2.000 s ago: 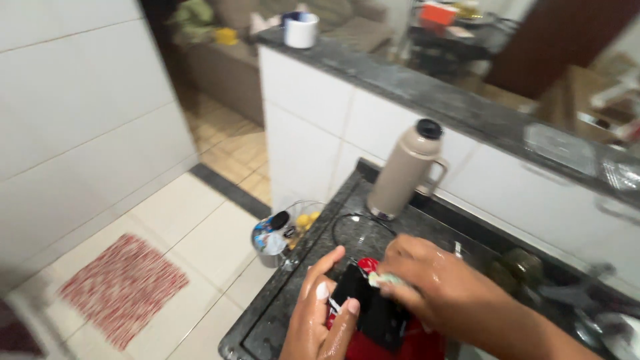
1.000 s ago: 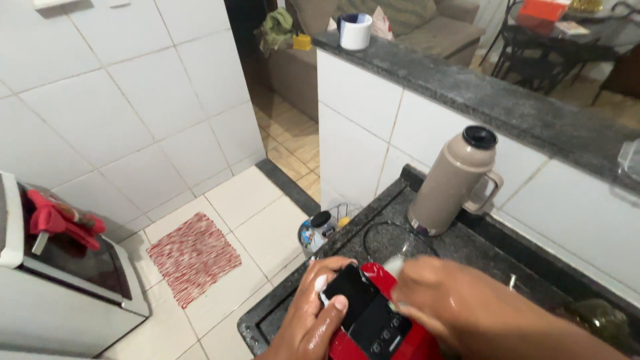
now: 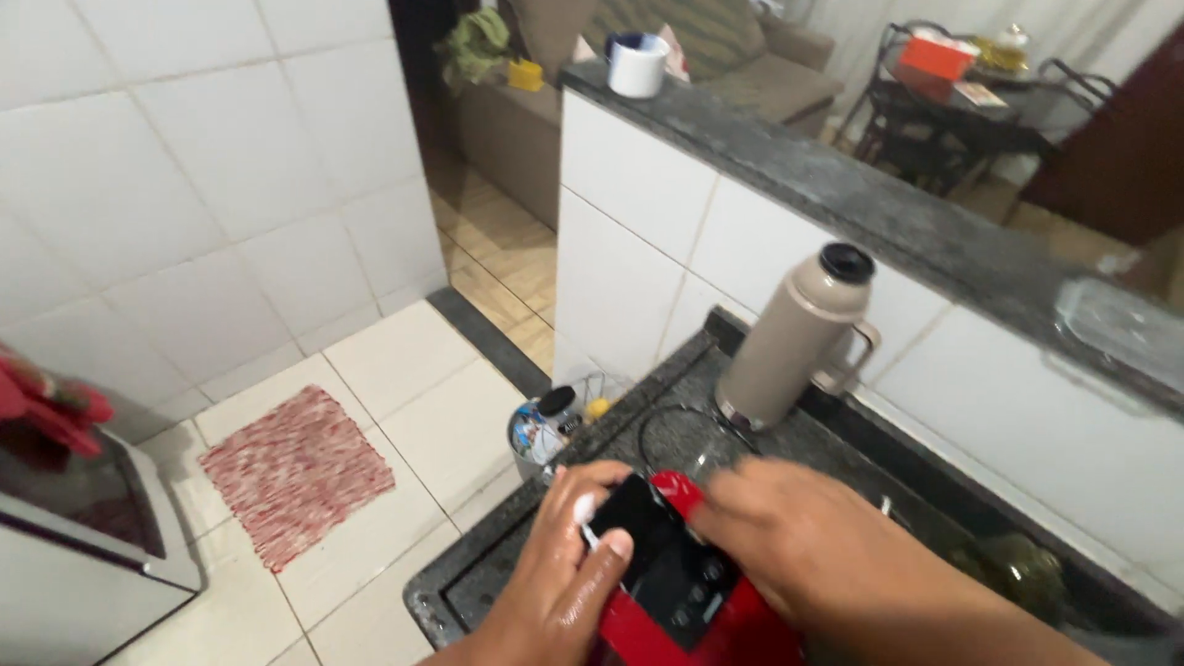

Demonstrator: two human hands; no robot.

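A red appliance with a glossy black front panel (image 3: 671, 564) is at the bottom centre, over the dark stone counter. My left hand (image 3: 573, 555) holds its left edge, the thumb on the black panel and a small white thing by the fingers. My right hand (image 3: 786, 527), blurred, lies against the red right side near the top, fingers curled; whether it holds something is hidden. Both hands look wet. A beige thermos flask (image 3: 795, 338) with a black cap stands just beyond my right hand, and a thin black ring or cord (image 3: 647, 430) lies on the counter beside it.
A raised stone ledge (image 3: 786, 166) carries a white mug (image 3: 637, 67) and a clear lid or container (image 3: 1124, 324). Beyond the counter's left edge stands a bin (image 3: 523, 453) with items inside. A red-and-white mat (image 3: 298, 476) lies on the floor, near a white oven (image 3: 111, 573).
The view has shifted. My left hand stays on the appliance. My right hand stays at its upper right side; a pale thing seen by its fingers earlier is not discernible now.
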